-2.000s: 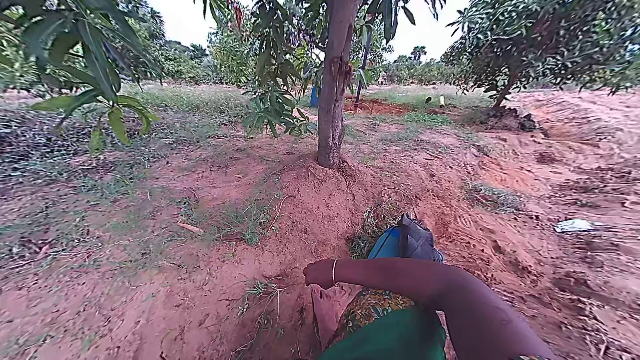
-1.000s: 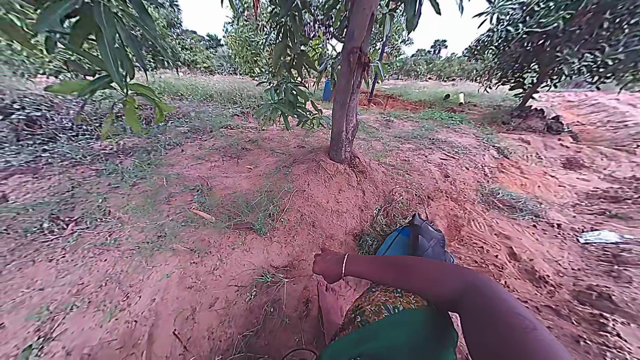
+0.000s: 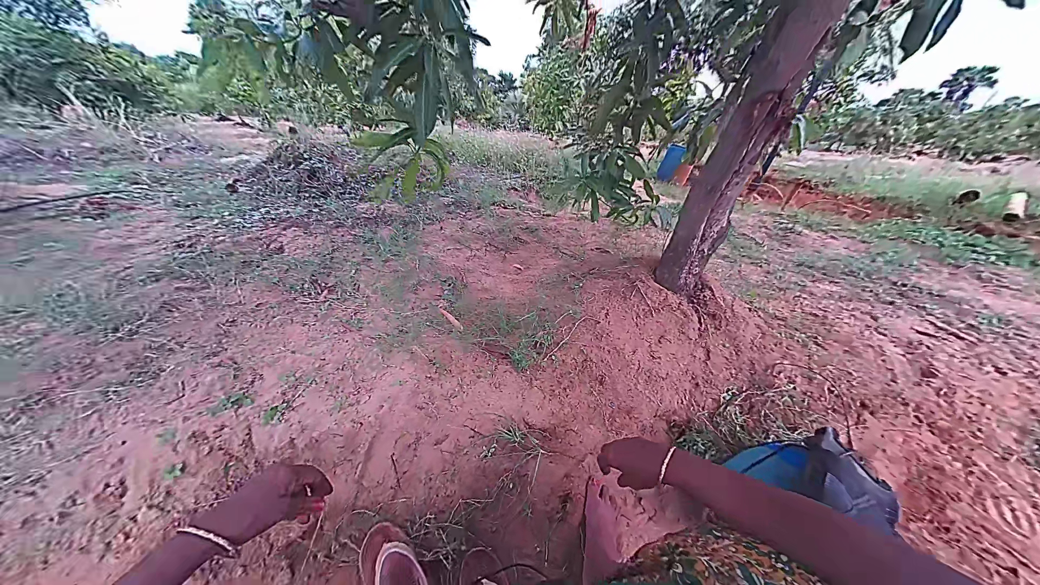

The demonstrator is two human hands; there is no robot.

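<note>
My left hand [image 3: 296,491], with a bangle at the wrist, is low at the left above the red soil, fingers curled around what looks like a thin dry stem. My right hand [image 3: 636,461], also with a bangle, hangs near the lower middle with bent fingers; whether it holds anything cannot be told. Between the hands a tuft of grass [image 3: 520,439] grows from the soil. Beyond my right forearm lie a heap of pulled-looking weeds [image 3: 751,418] and a blue and grey bag or cloth bundle [image 3: 845,479].
A tree trunk [image 3: 723,179] leans up from a soil mound at the right, with leafy branches [image 3: 422,89] hanging ahead. A sandal [image 3: 392,556] shows at the bottom edge. Farther back are a brushwood pile [image 3: 305,171] and a blue container [image 3: 671,162].
My left hand has come into view at the lower left. The view has swung left. My right hand stays bent near the grass tuft.
</note>
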